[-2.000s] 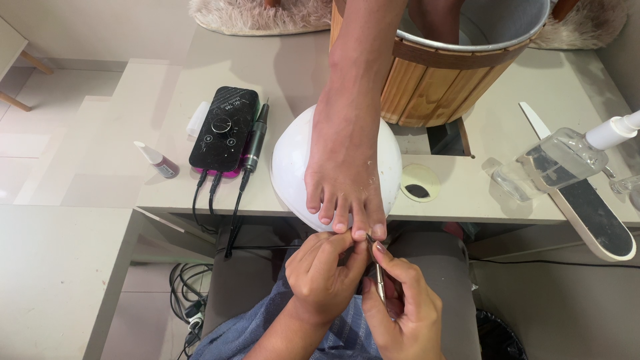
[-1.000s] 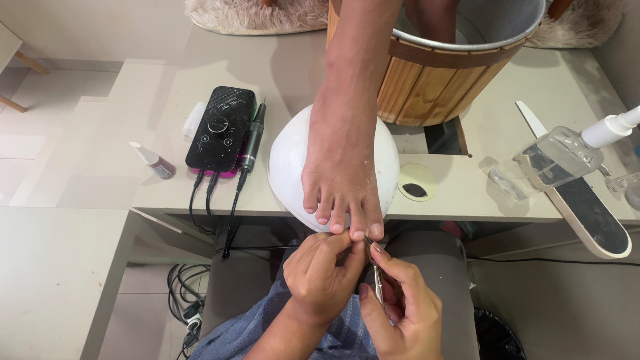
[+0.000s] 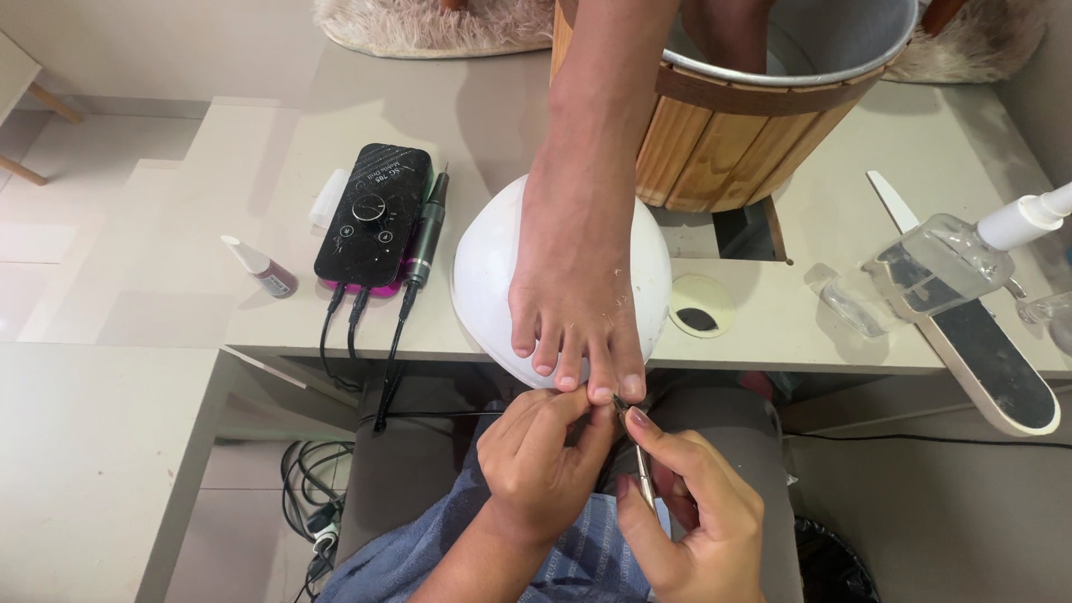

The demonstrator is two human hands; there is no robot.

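Observation:
Another person's bare foot (image 3: 578,243) rests on a white domed footrest (image 3: 481,276), toes pointing toward me. My left hand (image 3: 544,456) pinches the second toe, next to the big toe, between thumb and fingers. In my right hand (image 3: 699,502) is a metal cuticle nipper (image 3: 643,469), its tip at the nail edge of that same toe, by the gap to the big toe. Small pale flakes lie on the foot. A blue towel (image 3: 578,553) covers my lap below both hands.
On the table (image 3: 452,331), an electric nail drill unit (image 3: 373,218) with handpiece (image 3: 429,234) and a small bottle (image 3: 264,268) are left. Right are a foot file (image 3: 992,368), a clear pump bottle (image 3: 946,260) and a round hole (image 3: 697,318). A wooden tub (image 3: 720,142) holds the other foot. Cables (image 3: 314,494) hang below.

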